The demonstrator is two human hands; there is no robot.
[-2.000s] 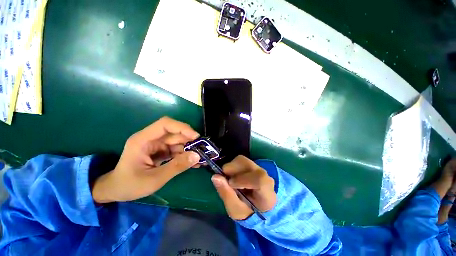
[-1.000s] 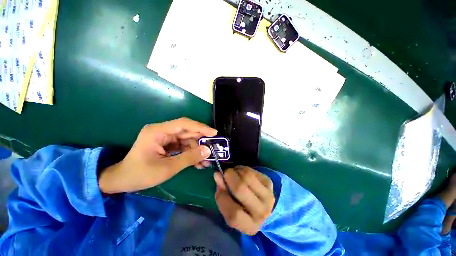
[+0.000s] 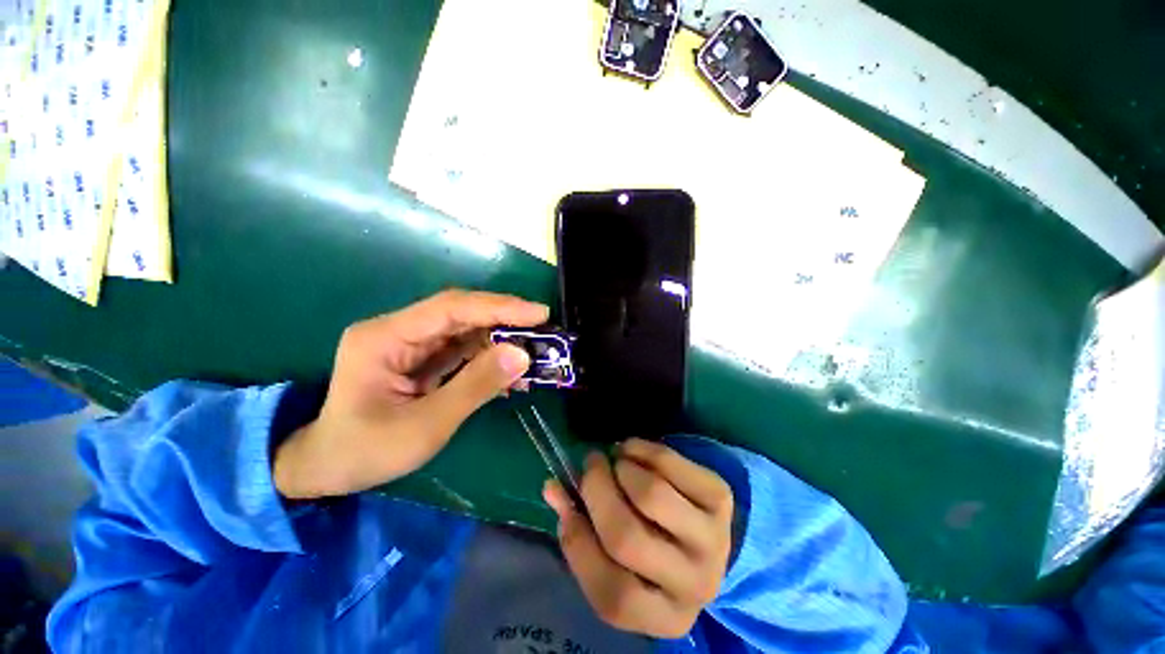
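My left hand (image 3: 415, 383) grips a small rounded watch housing (image 3: 552, 359), dark inside with a pale rim, between thumb and fingers. The housing is tilted, its open side partly towards me, beside the left edge of a black smartphone (image 3: 626, 307). My right hand (image 3: 652, 530) holds grey tweezers (image 3: 549, 450). Their tips are just below the housing, apart from it, and look slightly spread. Whether anything is at the tips cannot be told. The thumb hides the housing's left part.
Pale sheets (image 3: 511, 128) lie beyond the phone, with two more housings (image 3: 742, 61) at their far edge by the white rail (image 3: 945, 102). Blue-printed sheets (image 3: 58, 141) are at left. A shiny plastic bag (image 3: 1111, 422) is at right on the green bench (image 3: 307, 256).
The tweezers have left the housing's inside and moved down towards me. The housing is tilted differently in my left hand. The whole view has shifted, so bench items sit further right.
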